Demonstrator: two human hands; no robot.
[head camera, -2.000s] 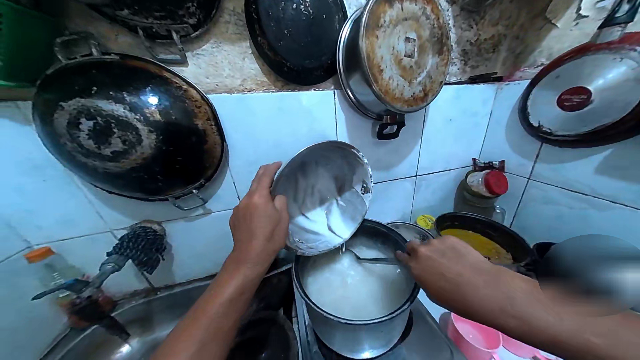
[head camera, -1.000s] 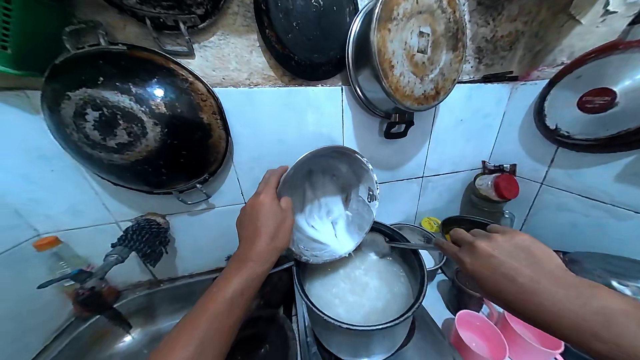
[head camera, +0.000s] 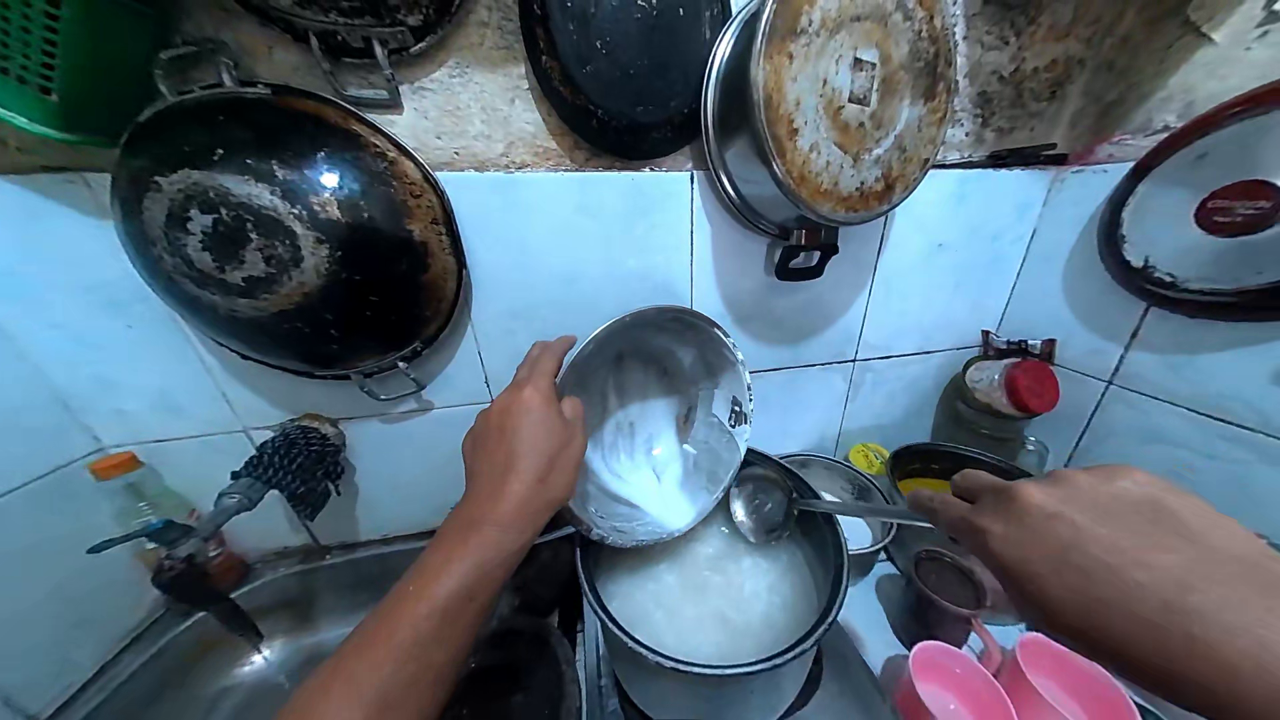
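My left hand (head camera: 525, 440) grips the left rim of a metal bowl (head camera: 655, 370), tilted over a large pot (head camera: 715, 665) on the stove. White residue coats the bowl's inside, thickest at its lower edge. Cloudy whitish liquid (head camera: 710, 600) fills much of the pot. In my right hand (head camera: 1050, 540) is the handle of a metal ladle (head camera: 765, 505); its head is above the pot's back rim area, just right of the bowl's lower edge. Whether the ladle touches the bowl cannot be told.
At the right are pink cups (head camera: 955, 685), a small metal bowl (head camera: 850, 480), a dark pan (head camera: 950, 460) with yellow contents and a red-lidded jar (head camera: 1030, 387). A sink (head camera: 330, 590) with a faucet (head camera: 215, 515) lies left. A wok (head camera: 290, 235) and pot (head camera: 855, 100) hang behind.
The ladle has risen from the liquid, its head now showing beside the bowl. My right hand has moved right. My left hand still holds the bowl tilted over the pot.
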